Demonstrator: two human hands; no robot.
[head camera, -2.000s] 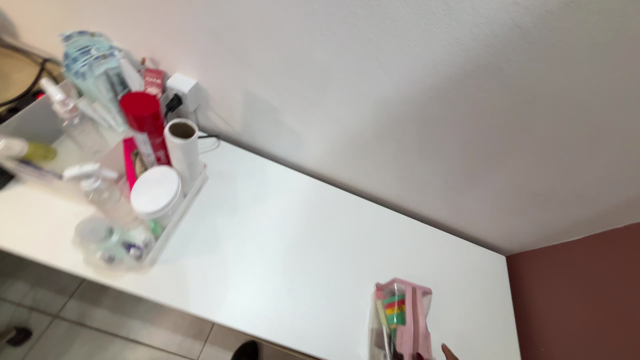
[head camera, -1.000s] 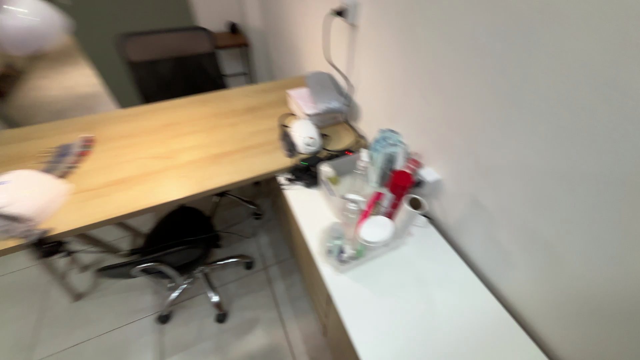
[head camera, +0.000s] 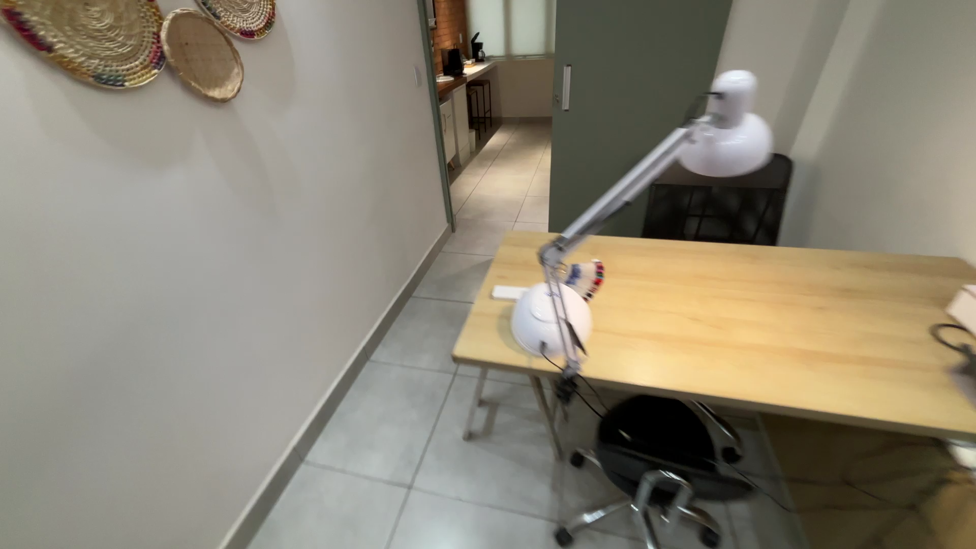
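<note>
Neither my left hand nor my right hand shows in the head view now. A light wooden table (head camera: 747, 320) spans the right half. A white jointed desk lamp (head camera: 728, 145) is clamped at its near edge, its head raised over the table. Beside the lamp's arm sits a rounded white object (head camera: 534, 324) on the table. Behind that lie a small fan-shaped item with a coloured edge (head camera: 590, 279) and a flat white object (head camera: 507, 293).
A black wheeled stool (head camera: 656, 442) stands under the near table edge, with cables hanging beside it. A dark chair (head camera: 713, 202) is behind the table. Woven baskets (head camera: 202, 55) hang on the left wall. A green sliding door (head camera: 633, 114) borders a passage with a tiled floor (head camera: 503, 164).
The view has swung far left, from the white counter with toiletries to the wooden table and doorway. Fingertips near a pink pouch showed two seconds ago; no hand shows now.
</note>
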